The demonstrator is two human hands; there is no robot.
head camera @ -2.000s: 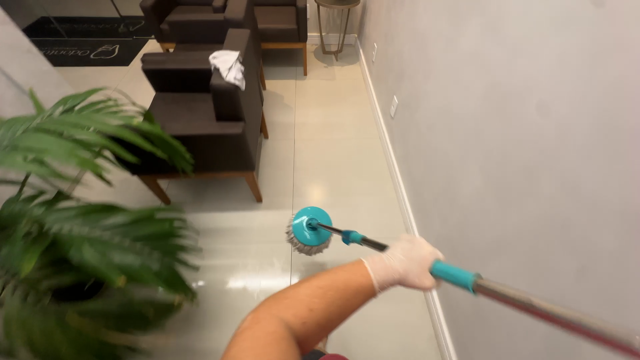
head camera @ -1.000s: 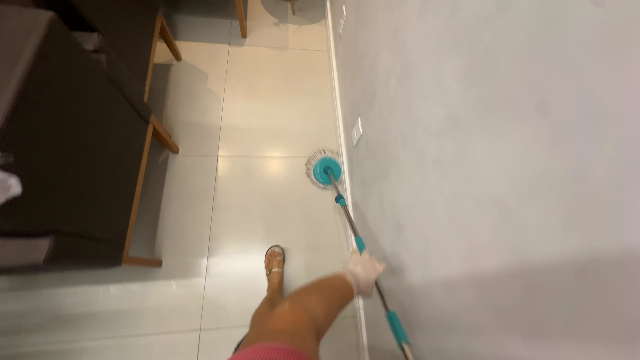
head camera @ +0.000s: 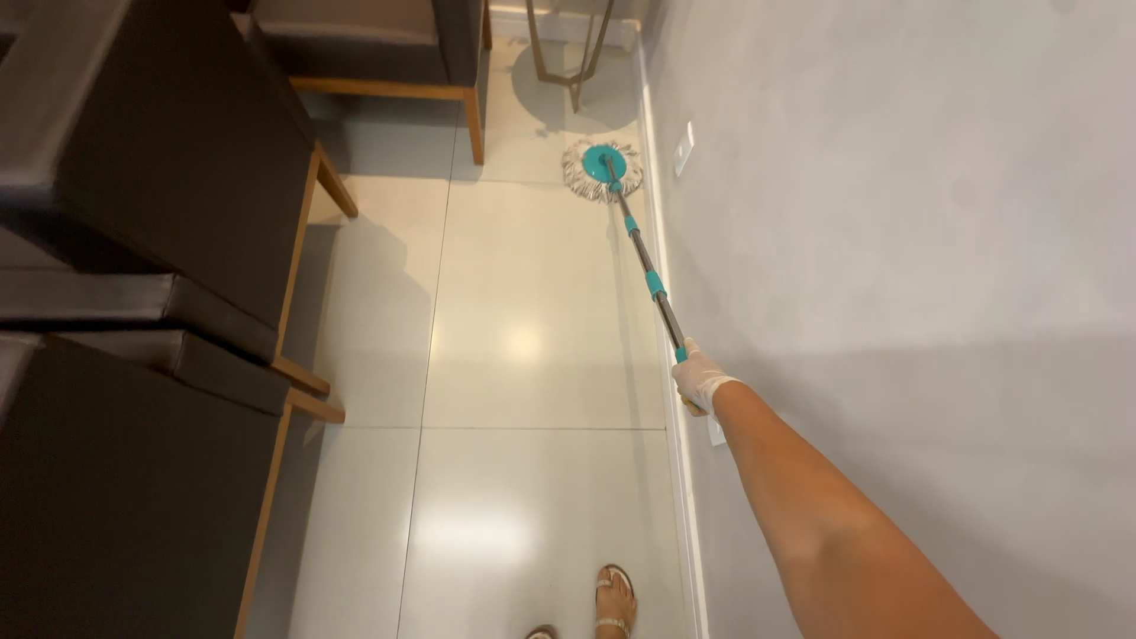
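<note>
My right hand [head camera: 698, 377], in a thin whitish glove, is closed around the metal handle [head camera: 642, 253] of a spin mop with teal collars. The arm comes in from the lower right. The handle slants away beside the wall to the round teal mop head [head camera: 604, 165], whose grey-white strands [head camera: 586, 185] are spread on the tiled floor near the baseboard. Part of the handle lies behind my fingers. My left hand is not in view.
Dark upholstered armchairs [head camera: 169, 151] with wooden legs line the left side. A metal-legged side table [head camera: 577, 75] stands ahead. The grey wall [head camera: 887, 222], with its white baseboard [head camera: 658, 213] and outlet plate [head camera: 683, 148], runs along the right. My sandaled foot [head camera: 614, 596] is below.
The mop head has moved ahead along the wall and is now close to the side table's legs. The view has shifted a lot.
</note>
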